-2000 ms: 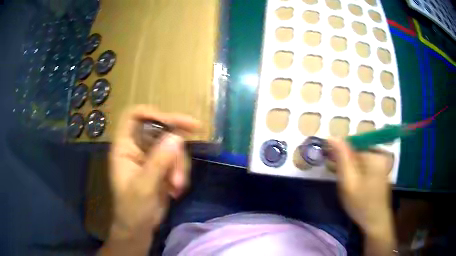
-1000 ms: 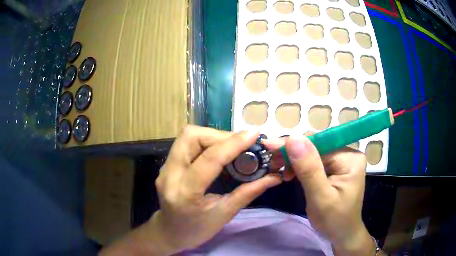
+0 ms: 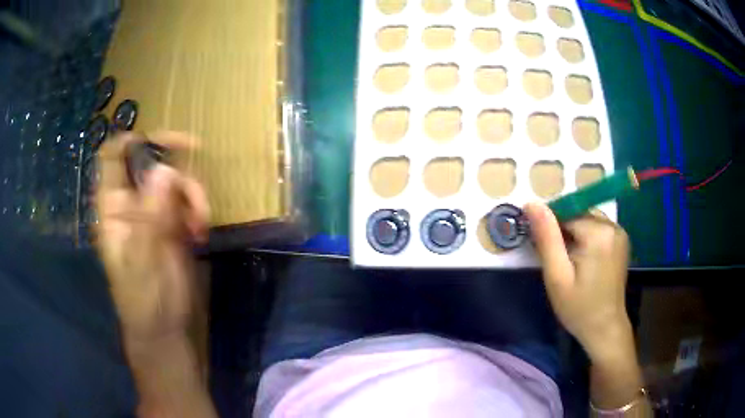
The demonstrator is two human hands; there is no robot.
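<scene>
My right hand (image 3: 584, 269) holds the green test probe (image 3: 592, 194) and a speaker (image 3: 508, 226), magnet side up, at the third pocket of the front row of the white foam tray (image 3: 466, 259). Two speakers (image 3: 388, 231) (image 3: 443, 230) lie magnet side up in the first two front pockets. My left hand (image 3: 151, 196), blurred, holds a dark speaker (image 3: 143, 159) over the left part of the cardboard sheet (image 3: 212, 98). It hides part of the speaker group there.
A few speakers (image 3: 125, 115) lie on the cardboard's left edge. Clear plastic blister trays (image 3: 41, 155) are at far left. The green mat (image 3: 629, 131) has blue, red and yellow tape lines. Red probe wire (image 3: 709, 177) trails right. Another tray's corner shows at top right.
The hands have parted from over the tray's front edge. The right hand has brought a speaker to the third pocket; the left hand has moved to the cardboard and taken hold of another speaker.
</scene>
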